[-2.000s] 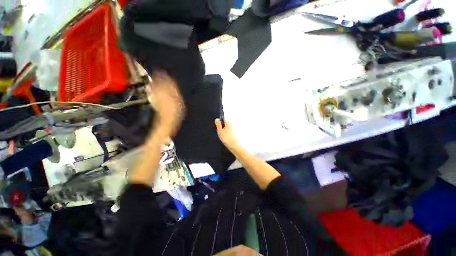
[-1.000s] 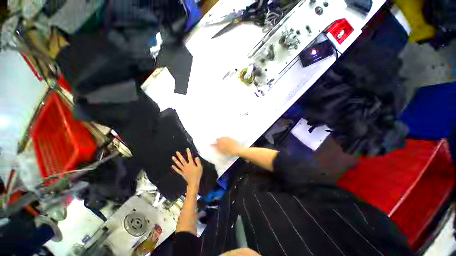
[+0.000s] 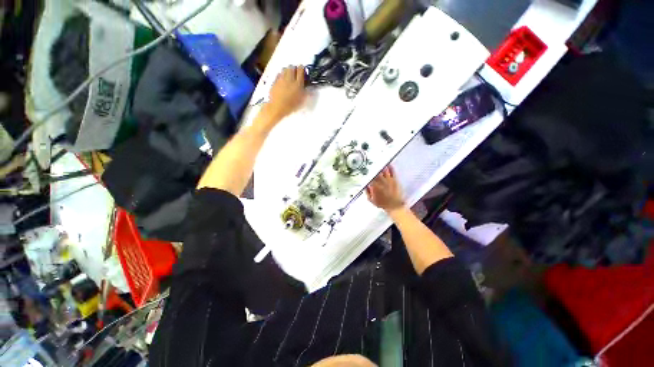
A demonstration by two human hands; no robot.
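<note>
The pale sewing machine head (image 3: pixel 380 107) lies slanting across the white table (image 3: pixel 276 154), with a yellowish wheel (image 3: pixel 292 216) at its near end. My left hand (image 3: pixel 289 87) is on the far left side of the table, its fingertips beside dark metal tools (image 3: pixel 333 70), perhaps scissors. Whether it grips one cannot be told. My right hand (image 3: pixel 386 190) is at the right side of the machine head, fingertips against its lower edge. What the fingers hold, if anything, is hidden.
A phone (image 3: pixel 459 115) and a small red box (image 3: pixel 516 56) are right of the machine. A dark cone with a magenta top (image 3: pixel 337 20) stands at the back. Dark cloth heaps (image 3: pixel 559 186) lie at right, more cloth (image 3: pixel 161 136) at left, with a red basket (image 3: pixel 133 258).
The view has swung right. My left hand has left the dark cloth and reached across to the tools. My right hand has moved from the near table edge to the machine head.
</note>
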